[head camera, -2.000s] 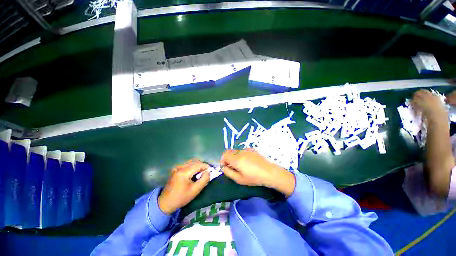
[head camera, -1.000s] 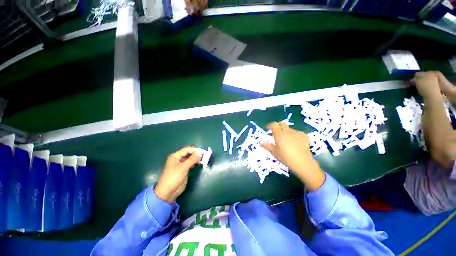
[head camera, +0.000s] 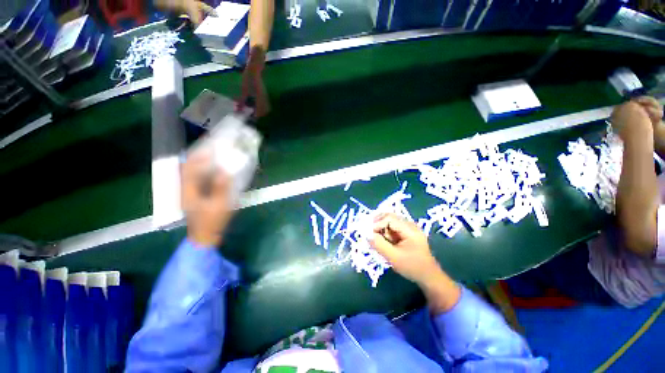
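Note:
My left hand (head camera: 206, 197) is raised over the edge rail near the divider bar, blurred by motion. It holds a white carton (head camera: 237, 156), also blurred. My right hand (head camera: 401, 246) is over the near heap of small white strips (head camera: 357, 244), fingers curled with fingertips close together. Whether it pinches a strip cannot be told. A larger heap of strips (head camera: 485, 182) lies just right of it on the dark-green work surface.
White divider bar (head camera: 167, 146) crosses the belt. A carton (head camera: 507, 99) lies on the belt at right. Another person's hand (head camera: 253, 91) reaches over a carton (head camera: 208, 109) beyond the bar. Another worker's arms (head camera: 636, 160) are at right. Blue cartons (head camera: 65, 320) lean at left.
My left hand has moved up and forward to the belt and now holds a carton. My right hand has moved slightly down and left. The view has shifted; another person's arm reaches in across the belt.

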